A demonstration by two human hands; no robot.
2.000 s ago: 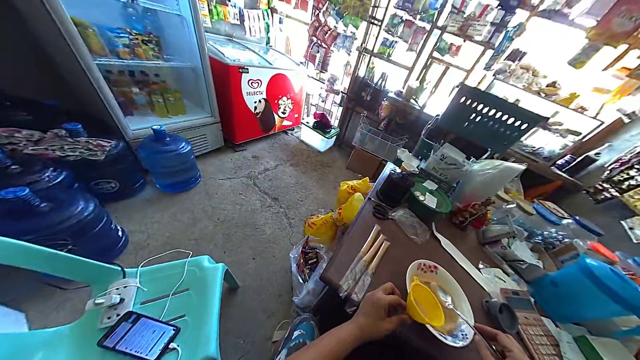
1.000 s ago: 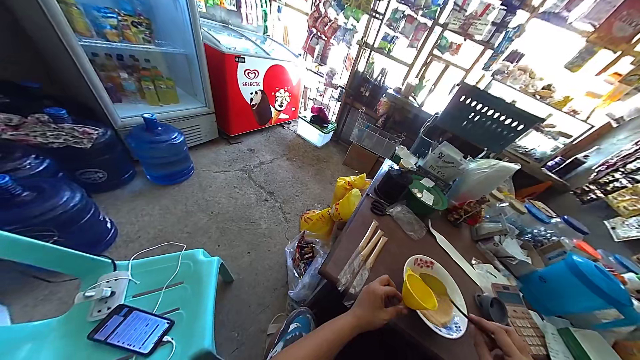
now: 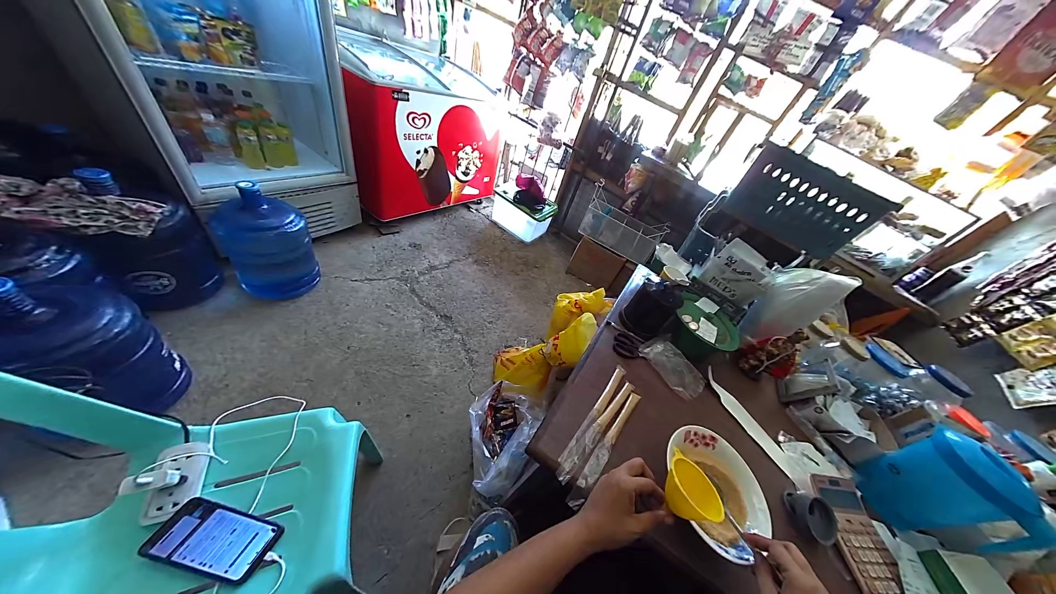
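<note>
A white bowl with a floral rim (image 3: 757, 495) holds a tan powder on the brown table (image 3: 660, 412). My left hand (image 3: 624, 507) pinches a yellow plastic funnel (image 3: 693, 488) over the bowl's left side. With my right hand (image 3: 784, 568) I hold the handle of a metal spoon (image 3: 737, 528), whose far end is in the bowl by the funnel. Left of the bowl lie several long, narrow plastic packs (image 3: 606, 421) with tan contents. To the bowl's right stands a small dark grey cup (image 3: 811, 516).
A white knife-shaped utensil (image 3: 755, 425), a calculator (image 3: 866, 549), a blue pitcher (image 3: 949, 487), scissors (image 3: 629, 344) and a green tub (image 3: 701, 326) crowd the table. A turquoise chair (image 3: 318, 495) with a phone (image 3: 212, 539) stands at left. Yellow bags (image 3: 524, 367) sit beside the table.
The funnel has stayed in my left hand over the bowl. The spoon has shifted within the bowl, its far end now closer to the funnel.
</note>
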